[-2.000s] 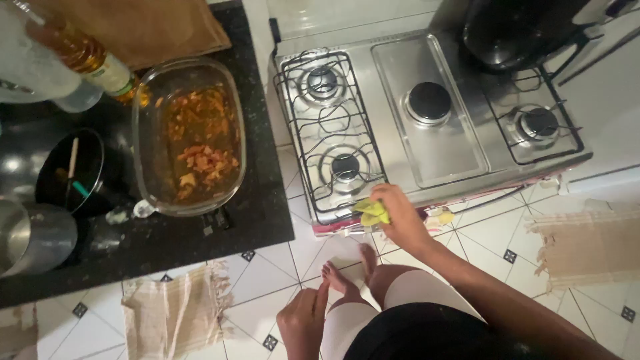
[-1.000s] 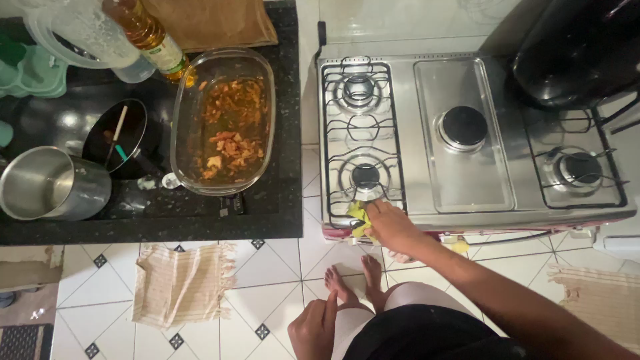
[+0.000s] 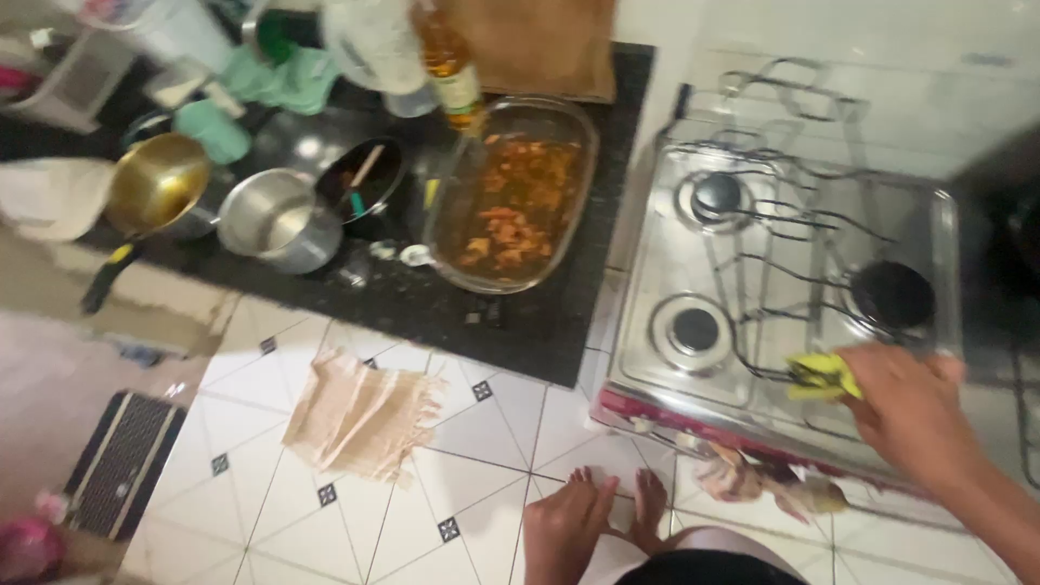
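With a yellow-green cloth (image 3: 822, 376) in its fingers, my right hand (image 3: 898, 398) grips the front end of a black wire pan grate (image 3: 751, 357). The grate is lifted and tilted over the steel stovetop (image 3: 829, 244), off the left burners. Both left burners, the rear one (image 3: 717, 193) and the front one (image 3: 695, 328), lie uncovered. The central burner (image 3: 892, 294) is close behind my right hand. My left hand (image 3: 565, 524) hangs over the floor near my feet, its fingers curled, with no object visible in it.
On the black stone counter (image 3: 520, 337) stand a glass dish of food (image 3: 512, 203), an oil bottle (image 3: 452, 73), a metal pot (image 3: 280, 219) and a dark pan (image 3: 361, 175). A fringed mat (image 3: 361, 414) lies on the tiles. Cloths (image 3: 756, 479) hang at the stove's front.
The left grate, earlier resting over the burners, is now raised and shifted right in my right hand. My left hand stays low. The view has swung left and tilted.
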